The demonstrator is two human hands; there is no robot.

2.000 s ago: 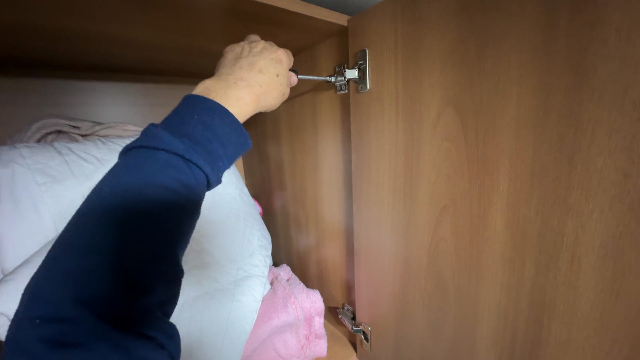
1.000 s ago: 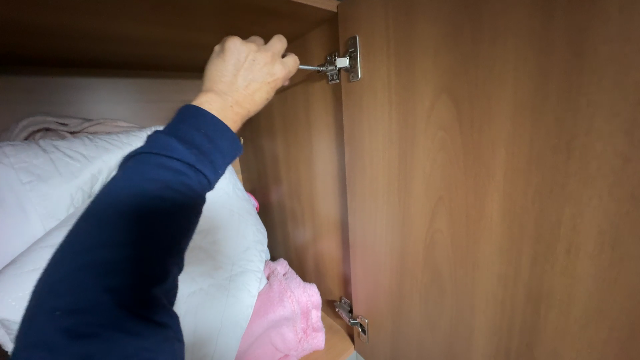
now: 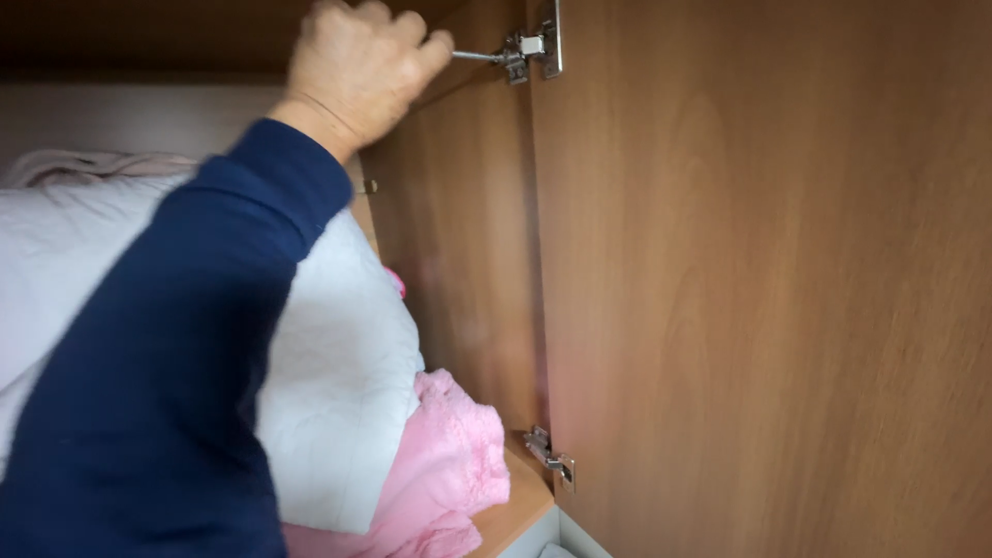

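Observation:
My left hand (image 3: 368, 70), in a navy sleeve, is closed around a screwdriver whose handle is hidden in the fingers. Its thin metal shaft (image 3: 477, 56) points right, and its tip meets the upper metal cabinet hinge (image 3: 515, 58), at the side panel. This hinge joins the brown wood-grain door (image 3: 744, 279) to the inner side panel (image 3: 457, 217). A lower hinge (image 3: 549, 453) links the same door and panel near the cabinet floor. My right hand is not in view.
White bedding (image 3: 349, 372) is heaped below and behind my arm, with a pink fluffy cloth (image 3: 457, 457) beneath it on the cabinet floor board (image 3: 527, 496). A folded pale pink cloth (image 3: 101, 164) lies on top at the left. The open door fills the right side.
My left hand has stayed at the upper hinge with the screwdriver, its grip and wrist turned somewhat. The view has shifted slightly.

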